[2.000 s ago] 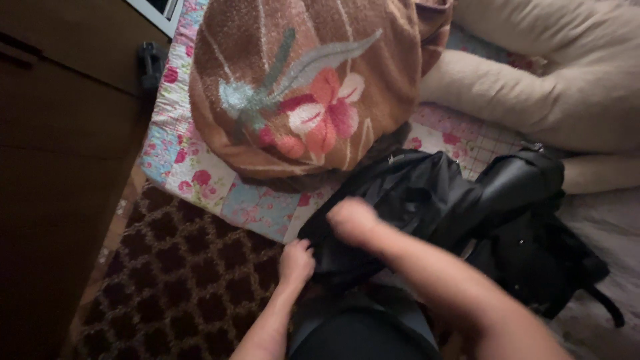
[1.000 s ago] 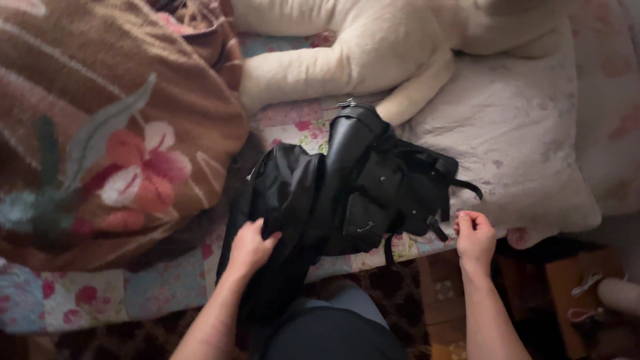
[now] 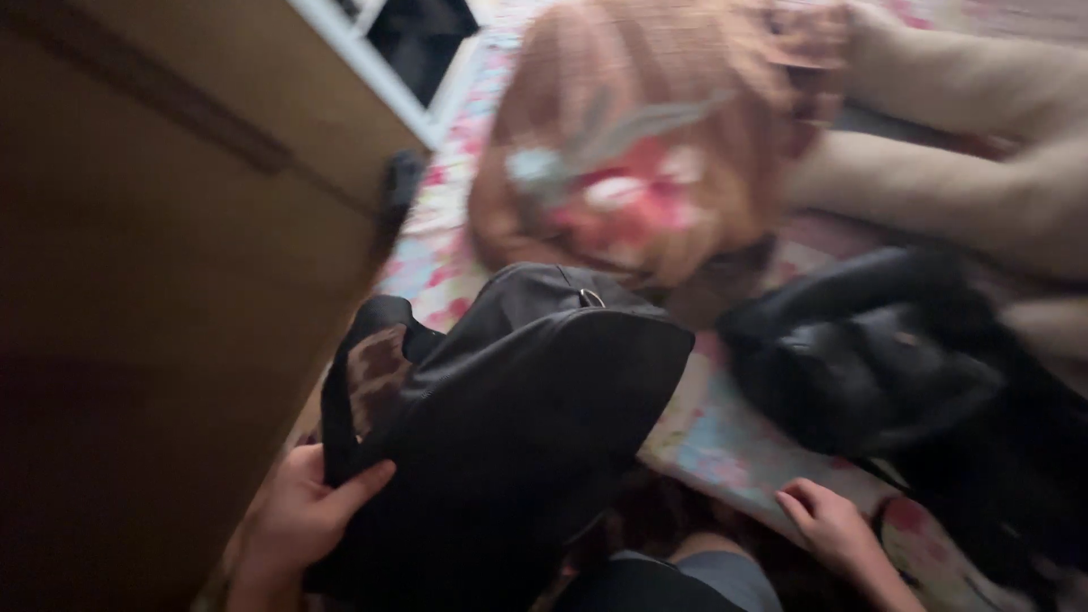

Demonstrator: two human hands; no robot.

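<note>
My left hand (image 3: 319,506) grips the edge of a black bag (image 3: 527,408), with the thumb over its near left side by a strap. The bag is lifted in front of me and has a small metal ring near its top. My right hand (image 3: 820,510) hangs near the edge of the floral quilt (image 3: 722,450), fingers curled, with nothing seen in it. Beyond it a second black bag or leather-like item (image 3: 867,365) lies on the bed, blurred.
A brown blanket with a flower pattern (image 3: 629,144) is bundled on the bed. Long beige plush limbs (image 3: 935,178) lie at the upper right. A dark wooden cabinet (image 3: 170,255) stands at the left, near a white frame (image 3: 374,68).
A black bag is now raised in my left hand, apart from the other black item on the bed. My right hand stays apart from both. The view has swung left.
</note>
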